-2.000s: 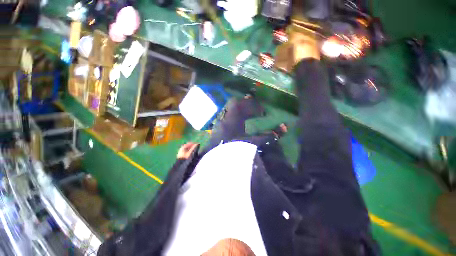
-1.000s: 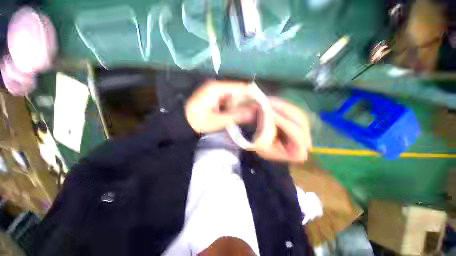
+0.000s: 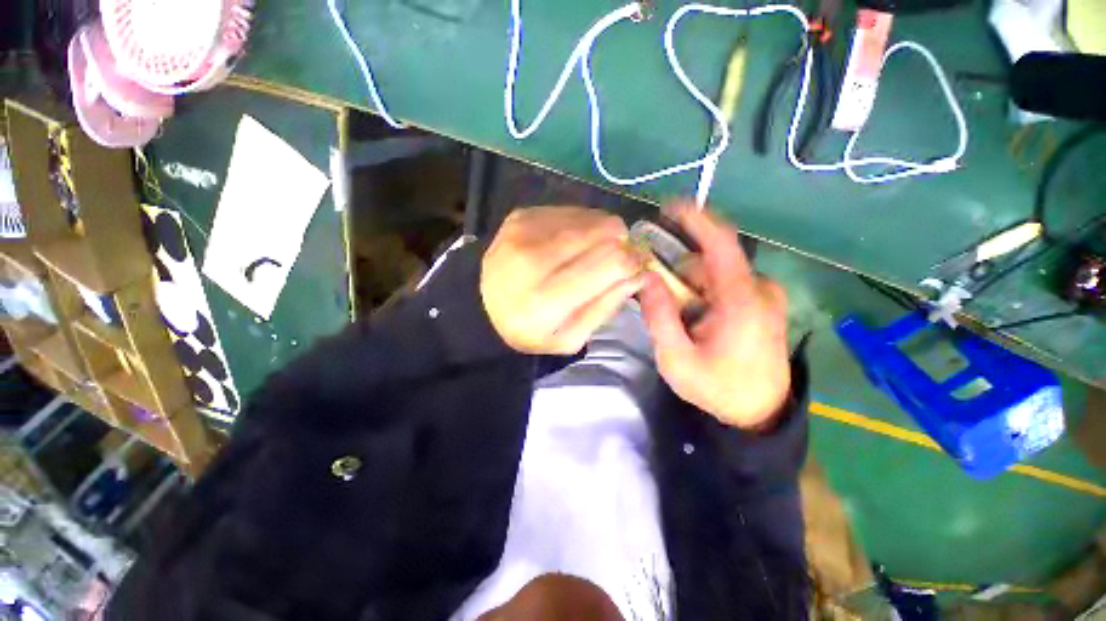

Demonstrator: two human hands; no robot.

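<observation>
My left hand (image 3: pixel 560 277) and my right hand (image 3: pixel 724 318) are held close together in front of my chest, below the bench edge. My right hand holds a masking tape roll (image 3: pixel 679 288), seen partly edge-on and mostly hidden by the fingers. The fingertips of my left hand touch the roll's near side, pinched there; whether they hold a strip of tape is too blurred to tell. A long white cable (image 3: pixel 594 109) loops over the green bench (image 3: pixel 461 73) beyond the hands.
Beyond lie a yellowish screwdriver (image 3: pixel 733 75), dark-handled pliers (image 3: pixel 819 87), a red-and-white strip (image 3: pixel 862 69) and a black cylinder (image 3: pixel 1064 85). A pink fan (image 3: pixel 174 36) and white paper (image 3: pixel 264 216) are left. A blue plastic stool (image 3: pixel 964 394) stands right. A cardboard compartment box (image 3: pixel 115 291) is far left.
The right arm, earlier reaching over the bench, is back at the chest with the tape roll. Since one second ago the roll has turned, and the hands are slightly further right.
</observation>
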